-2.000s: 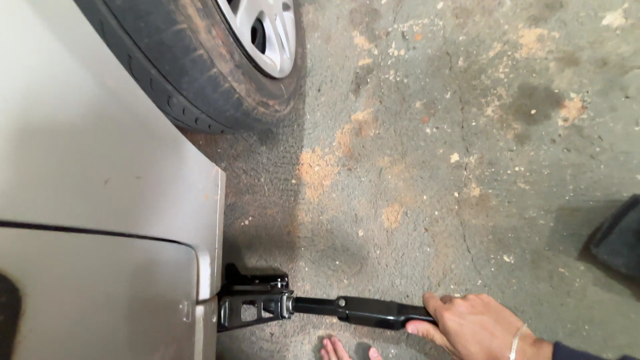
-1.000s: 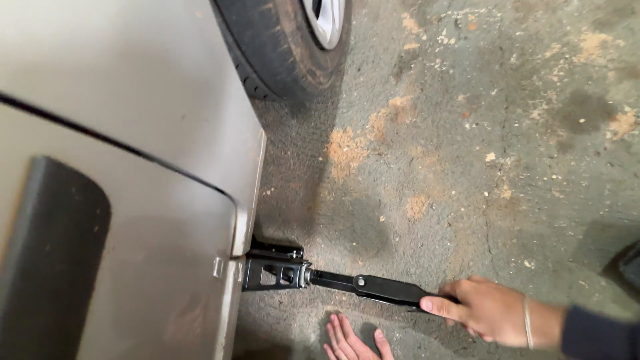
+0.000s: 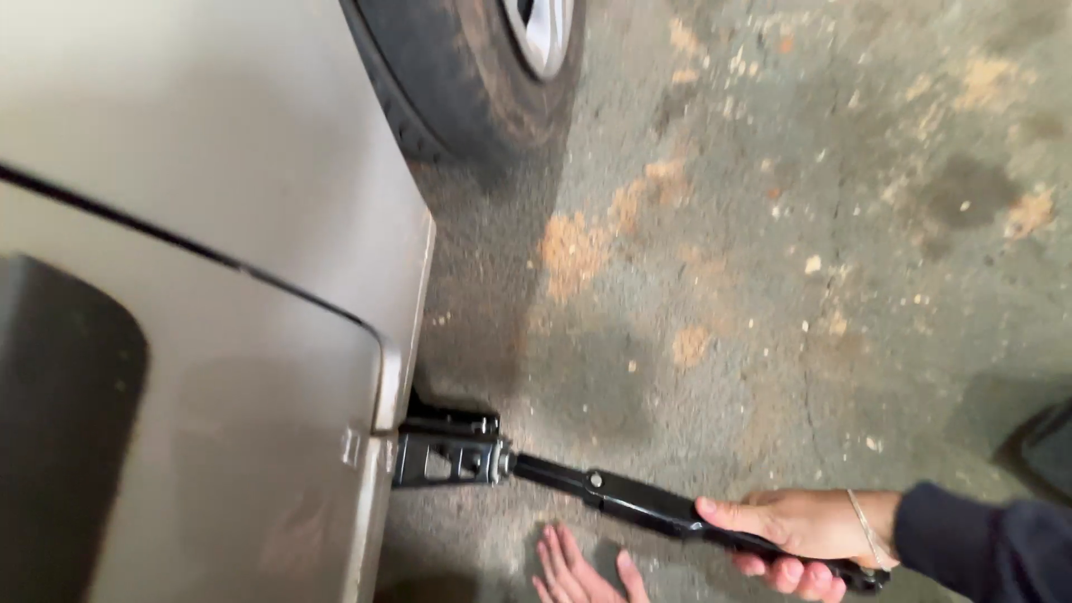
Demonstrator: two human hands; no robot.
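Observation:
A black scissor jack (image 3: 448,456) stands at the lower edge of a silver car's body (image 3: 276,335), partly hidden beneath it. A black jointed crank handle (image 3: 645,505) runs from the jack's end toward the lower right. My right hand (image 3: 791,536) is closed around the handle's far end, thumb on top, with a thin band at the wrist and a dark sleeve. Below the handle, my left hand (image 3: 586,574) shows at the bottom edge with fingers apart and nothing in it, near the floor; its palm is cut off.
A car tyre (image 3: 494,92) with a silver wheel (image 3: 548,33) rests at the top. The concrete floor (image 3: 737,276) has cracks, orange-brown patches and small debris. A dark object (image 3: 1051,448) lies at the right edge. A black strip (image 3: 67,402) runs along the door.
The handle now slopes more steeply down toward my right hand, which still grips it. More of my left hand shows than two seconds ago. The view has shifted over the car.

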